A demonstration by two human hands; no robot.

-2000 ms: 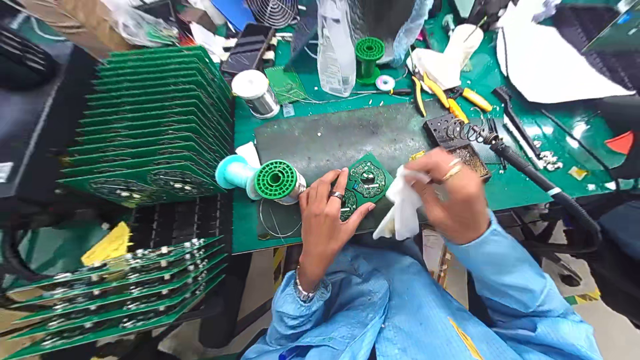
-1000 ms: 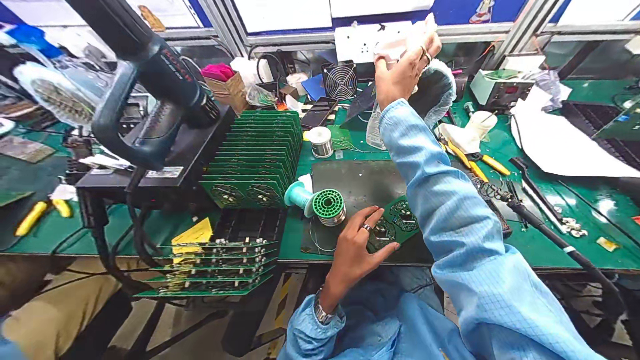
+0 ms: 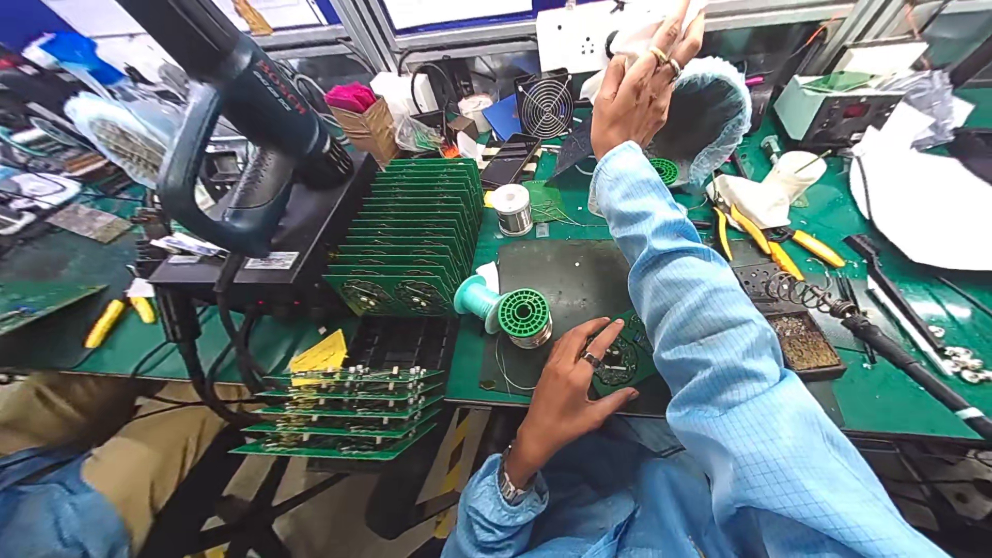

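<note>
My left hand rests on the near part of the dark work mat, its fingertips on the edge of a green circuit board that my right sleeve partly covers. Just left of that hand stands a green-topped spool of solder wire, against a teal spool. My right hand is raised at the back of the bench, with white cloth or tissue at its fingers, in front of a white socket panel.
Upright green circuit boards fill a rack at left, with more boards below. A Bosch heat gun stands beyond. Yellow-handled pliers, a soldering iron stand and a black cable lie at right. Another person's legs show at lower left.
My right hand has moved from beside the circuit board up to the back of the bench, with the white cloth or tissue. My left hand has stayed by the board. The view has tilted upward.
</note>
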